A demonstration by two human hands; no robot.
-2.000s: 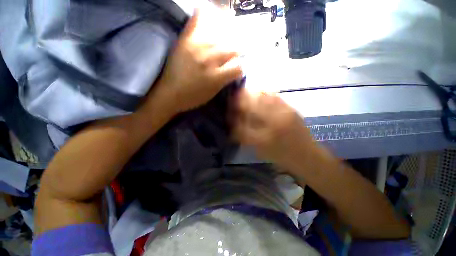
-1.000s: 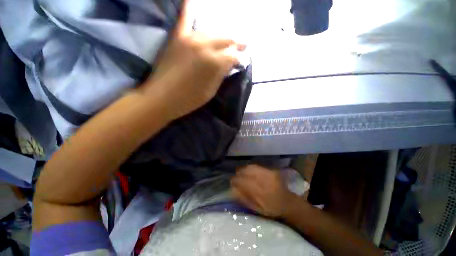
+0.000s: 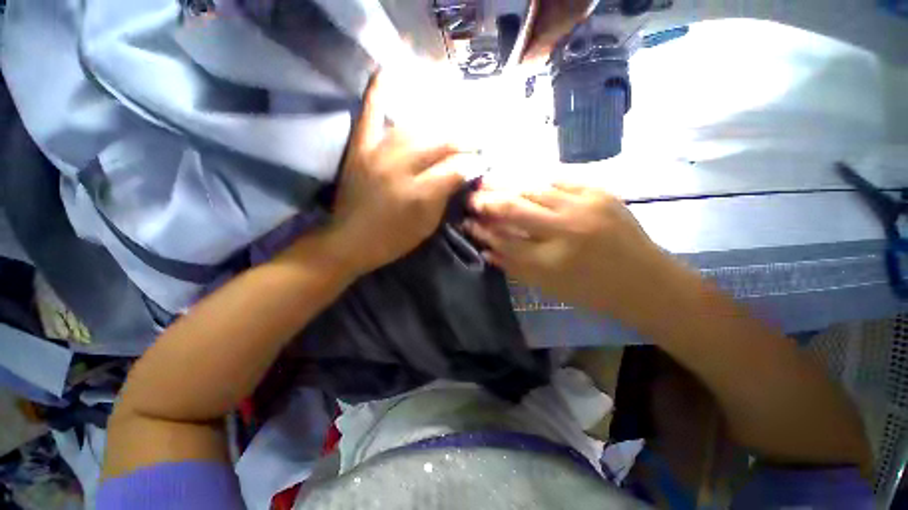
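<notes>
My left hand rests on the dark grey garment piece, its fingertips pinching the cloth edge near the bright glare. My right hand grips the same edge just to the right, the fingertips of both hands almost touching. The dark cloth hangs over the table edge towards my lap. The light grey garment piece with dark strips is heaped left of my left hand. The presser foot and needle area is washed out by glare.
A dark ribbed cylindrical attachment stands right of the needle area. Scissors lie at far right. The table-edge ruler runs along the front. A perforated basket is below right. Cloth pieces lie at far left.
My right hand has come up from near my lap and taken hold of the dark cloth edge. The view has shifted, showing more of the machine head. My left hand still holds the cloth.
</notes>
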